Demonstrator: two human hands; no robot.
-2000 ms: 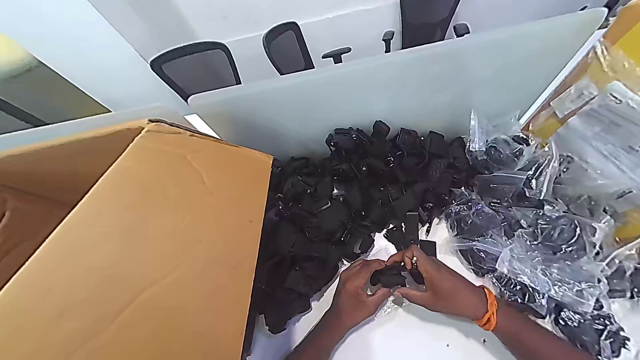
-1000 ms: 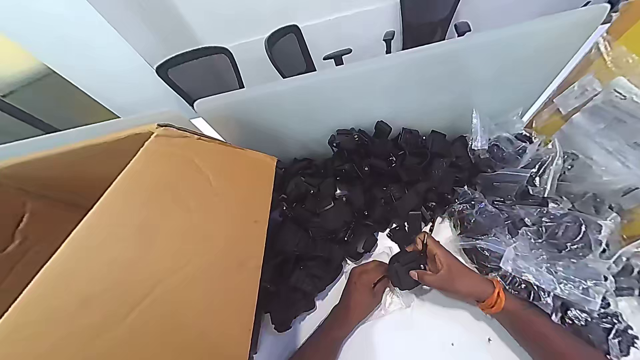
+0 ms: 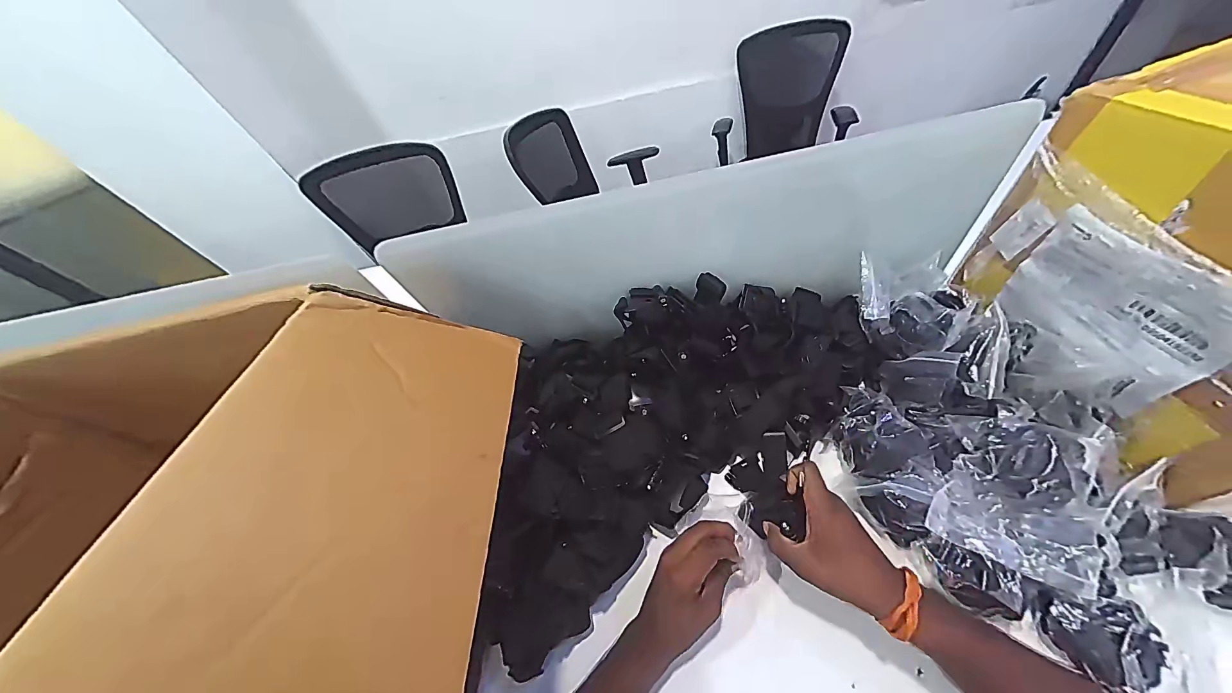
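My right hand [image 3: 833, 544], with an orange band at the wrist, grips a small black item [image 3: 778, 512] between thumb and fingers. To its left, my left hand [image 3: 685, 582] has its fingers closed on the edge of a clear plastic bag [image 3: 746, 549]. The bag lies between both hands, close against the black item. Just beyond my hands spreads a large heap of similar black items [image 3: 616, 443], their exact kind unclear. Right of my right hand lie several clear bags with black items inside [image 3: 1020, 462].
An open cardboard box [image 3: 385, 462] stands at the left. A frosted partition [image 3: 674, 231] runs behind the heap, with several office chairs [image 3: 395, 192] beyond it. At the right, a cardboard box with yellow tape [image 3: 1145, 144] stands under a clear plastic sheet [image 3: 1116, 308] bearing writing.
The black item, between both hands a second ago, is now in my right hand, and my left hand is on the clear bag. The view has shifted somewhat.
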